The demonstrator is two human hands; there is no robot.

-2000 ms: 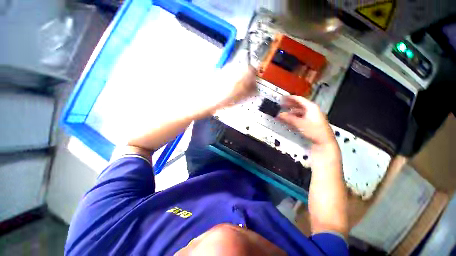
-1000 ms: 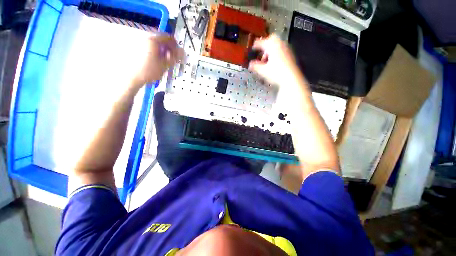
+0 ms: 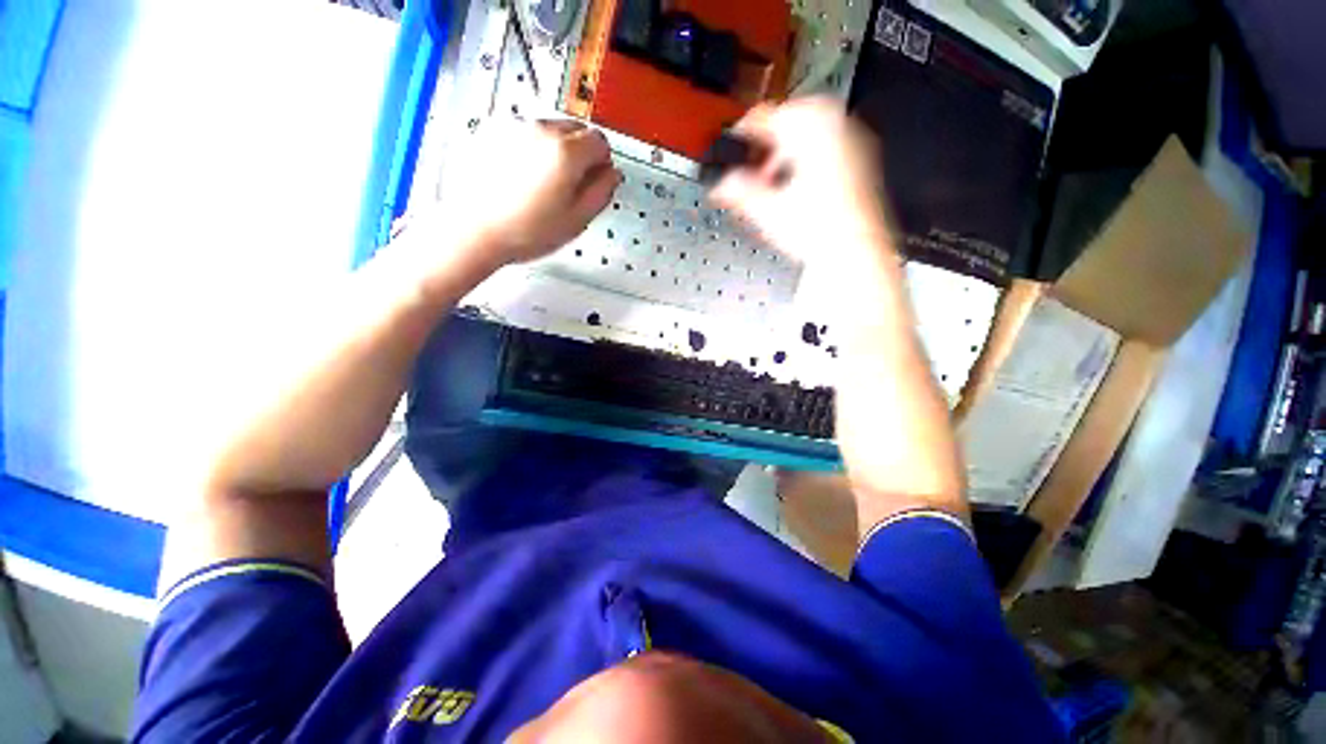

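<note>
The orange-red fixture (image 3: 640,105) lies at the top centre, cut off by the frame's upper edge. Several black parts (image 3: 676,47) sit in its pocket area. My right hand (image 3: 797,172), blurred, pinches a small black part (image 3: 727,154) at the fixture's lower right edge. My left hand (image 3: 564,189) is over the perforated plate (image 3: 655,240), below and left of the fixture, with its fingers curled. Whether it holds anything is hidden.
A blue tray (image 3: 415,102) with a white bottom is at left. A black printed pad (image 3: 953,146) lies right of the fixture. A keyboard (image 3: 655,381) with a teal strip is nearest my body. An open carton (image 3: 1149,240) stands at right.
My left hand has moved right, from the tray's edge to over the plate. The loose black part on the plate no longer shows there. More black shows in the fixture. The view has shifted.
</note>
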